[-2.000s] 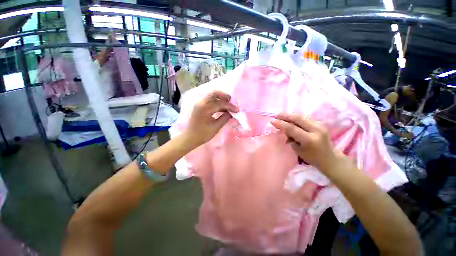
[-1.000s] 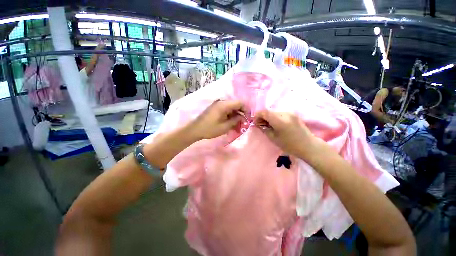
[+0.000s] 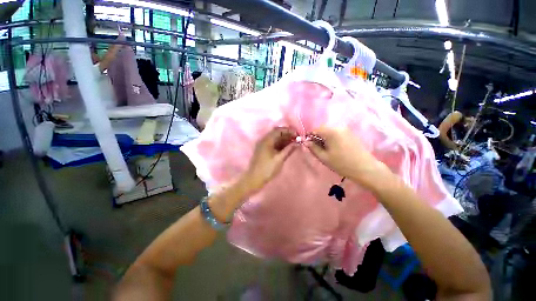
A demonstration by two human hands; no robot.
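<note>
A shiny pale-pink blouse [image 3: 288, 206] with white sleeve ends hangs on a white hanger [image 3: 323, 56] in front of me. My left hand [image 3: 275, 154] pinches the blouse front just below the neckline. My right hand [image 3: 338, 150] pinches the same spot from the right, and the fingertips of both hands nearly meet. A small pale shiny button [image 3: 298, 139] shows between them. A small black charm [image 3: 337, 191] dangles below my right hand. Any tool inside the right hand is hidden.
A dark garment rail [image 3: 282, 17] runs overhead, with more white hangers [image 3: 359, 59] and pink layers behind. A cluttered table [image 3: 158, 126] and a white post [image 3: 94, 111] stand at left. A person's arm [image 3: 449, 126] shows at right among machines.
Since two seconds ago, my hands have come together at the blouse front and the black charm has come into view. Since one second ago, the blouse's lower part has risen in view.
</note>
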